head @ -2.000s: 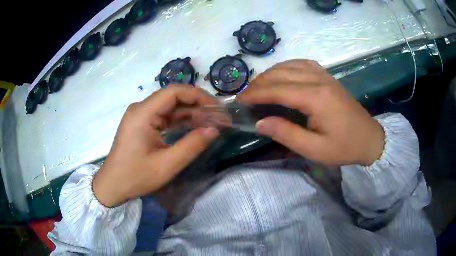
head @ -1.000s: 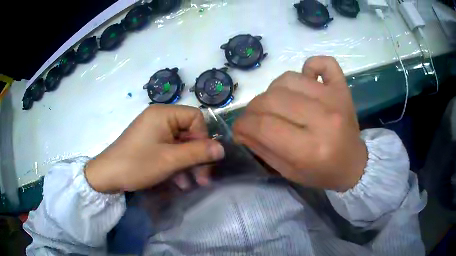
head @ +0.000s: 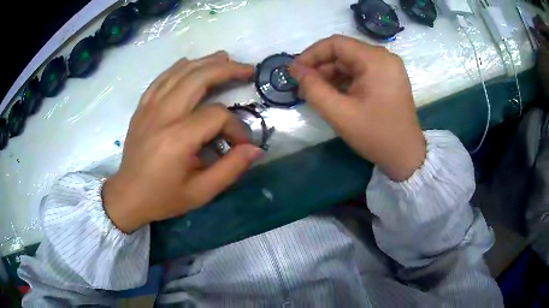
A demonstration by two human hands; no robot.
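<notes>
A round black smartwatch housing (head: 278, 79) lies on the white work surface in front of me. My right hand (head: 355, 90) has its thumb and index fingertips pinched together at the housing's centre; a tiny piece there is too small to make out. My left hand (head: 180, 135) is spread left of it, with its index fingertip near the housing's left rim. A second housing (head: 257, 125) is partly hidden under my left fingers. Something clear and shiny shows between my left thumb and fingers, but I cannot tell if it is held.
Several black housings stand in a curved row (head: 84, 56) at the back left. Two more housings (head: 377, 18) lie at the back right. White plugs with thin wires (head: 501, 23) lie at the right. The table's green front edge (head: 325, 174) runs below my hands.
Both hands have moved forward from the table edge onto the housings. The clear film stretched between them no longer shows there. My right fingertips now meet at a housing's centre.
</notes>
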